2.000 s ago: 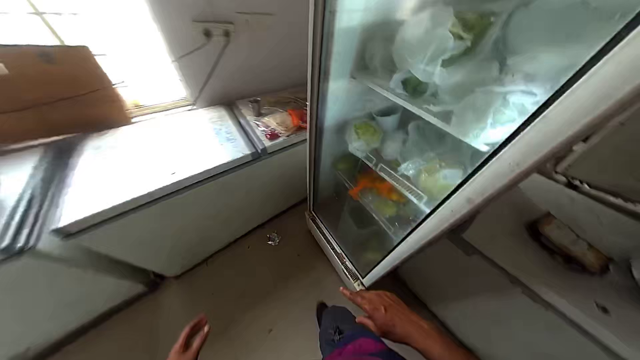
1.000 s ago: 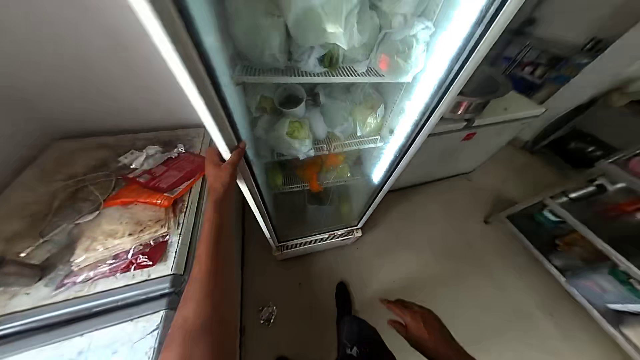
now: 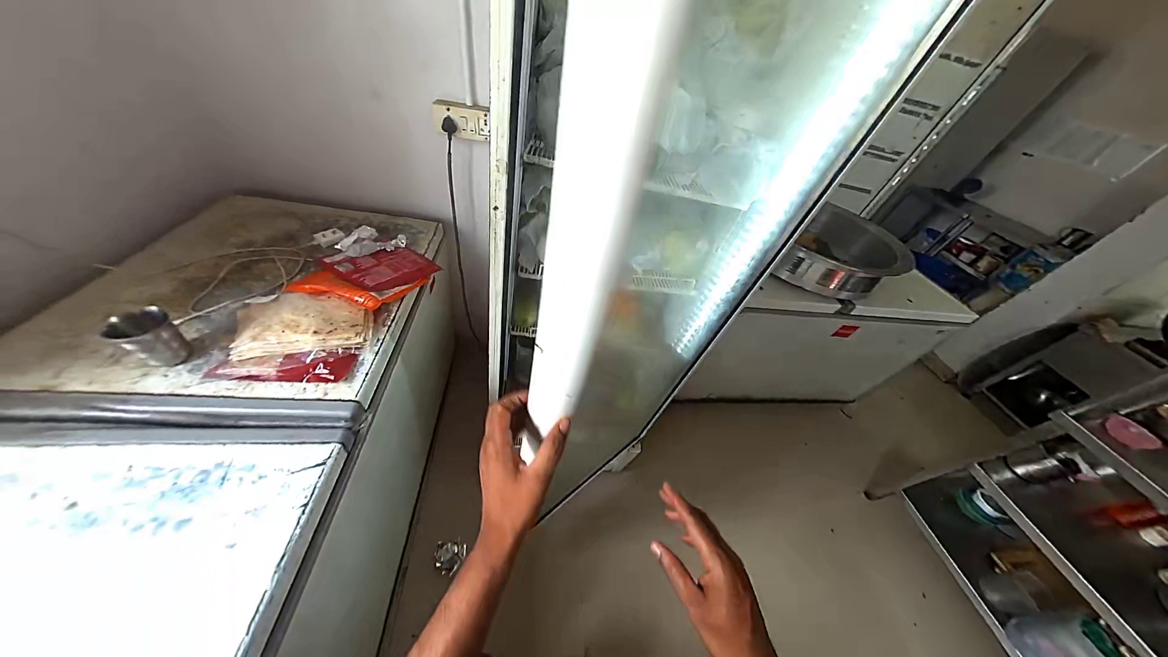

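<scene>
The glass door of an upright refrigerator stands partly open, and my left hand grips the lower part of its white edge, thumb on one side and fingers on the other. Right of it, my right hand is held over the floor with fingers apart, touching nothing. Through the gap and the hazy glass, wire shelves with plastic bags of produce show. A bright light strip runs along the door's far side.
At left, a chest freezer carries a steel cup, flatbreads in plastic and a red packet. A large steel pot sits on another chest freezer. Steel shelving is at right; crumpled foil lies on the floor.
The refrigerator door, which looked shut one second ago, has swung partly open, with my left hand on its edge. The view has shifted considerably.
</scene>
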